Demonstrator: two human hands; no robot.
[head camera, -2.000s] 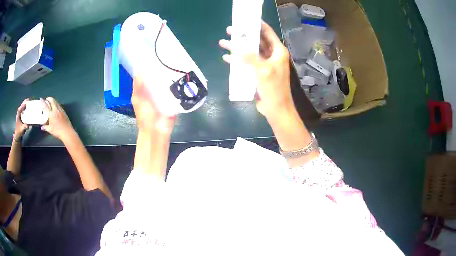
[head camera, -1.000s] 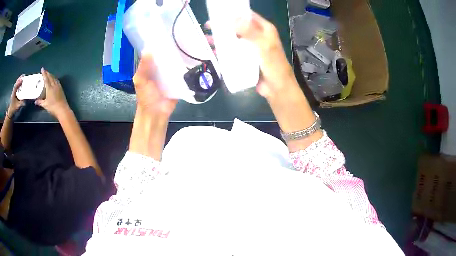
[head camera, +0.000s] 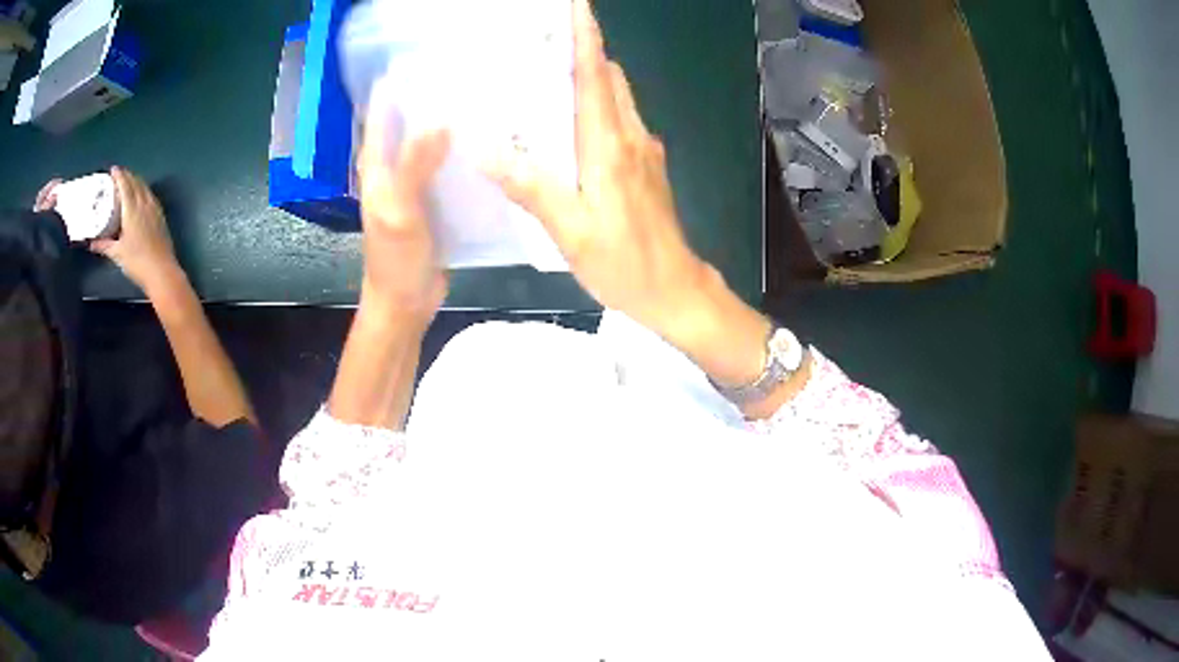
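Observation:
A large white piece, overexposed and partly blurred, is held between my two hands above the bench. My left hand grips its left side. My right hand lies along its right side, fingers pointing away from me and thumb across its face. The white oval device and the narrow white block cannot be told apart in the glare. The small black fan and its wires are hidden. A blue retail box stands open on the bench just left of the held white piece.
An open brown carton at the right holds grey-white pieces and a yellow-and-black item. A neighbouring worker in black holds a small white device at the left. An open blue-and-white box lies beyond. A red object is far right.
My right hand has moved left, bringing the white block against the oval device. The fan and wires have gone out of sight. The neighbouring worker leans further in.

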